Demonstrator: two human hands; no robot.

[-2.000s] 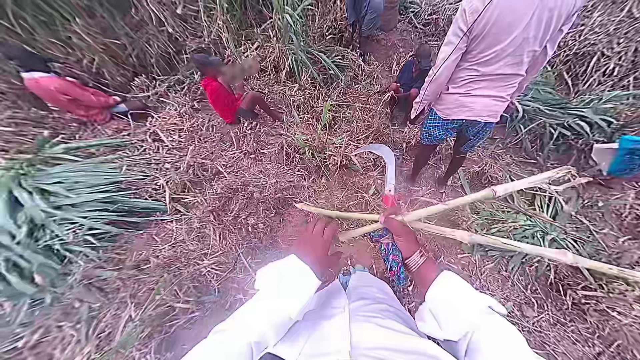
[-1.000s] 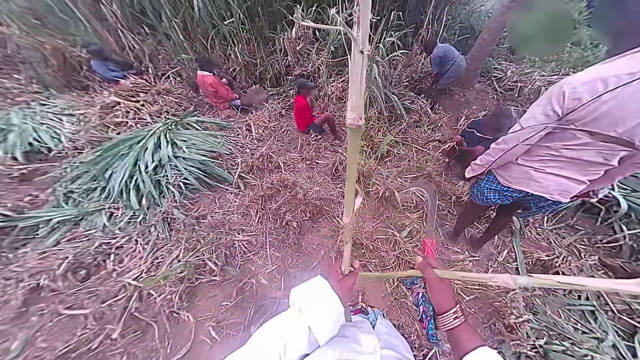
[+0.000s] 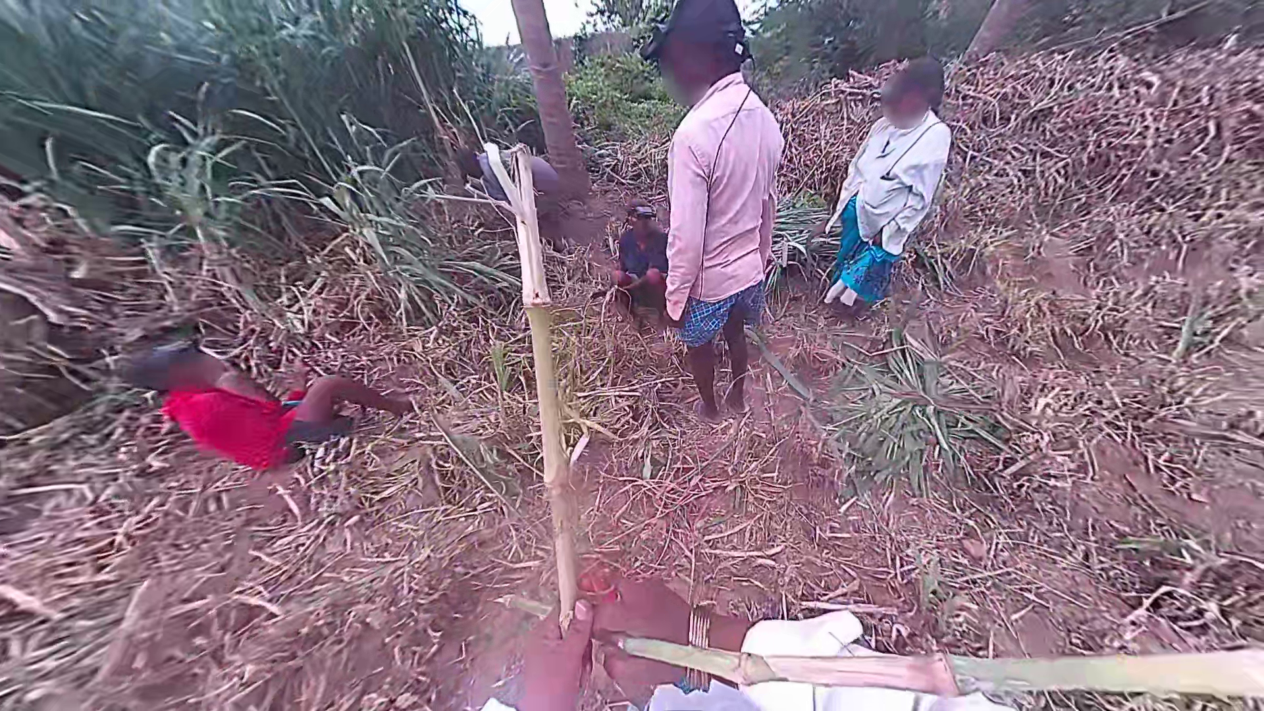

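At the bottom centre my left hand (image 3: 558,647) is closed on the lower end of a pale cane stalk (image 3: 548,415), which stands nearly upright with a split, frayed top. Close beside it, my right hand (image 3: 642,617), with bangles at the wrist, is closed around something red, which looks like the handle (image 3: 597,583) of the sickle; its blade cannot be made out. A second cane stalk (image 3: 849,671) lies across under my right hand and runs to the right edge. Whether my right hand also grips that stalk is hard to tell.
A person in a pink shirt (image 3: 726,197) stands ahead, another in white (image 3: 899,183) behind at right. One in red (image 3: 232,420) sits at left, one in dark clothes (image 3: 642,257) beyond. Cut leaves (image 3: 913,415) lie at right; dry stalks litter the ground. A tree trunk (image 3: 548,89) rises behind.
The stalk in my left hand was low and slanting two seconds ago and now stands upright. The sickle's curved blade, plain before, no longer shows clearly. The view has tilted up and turned right.
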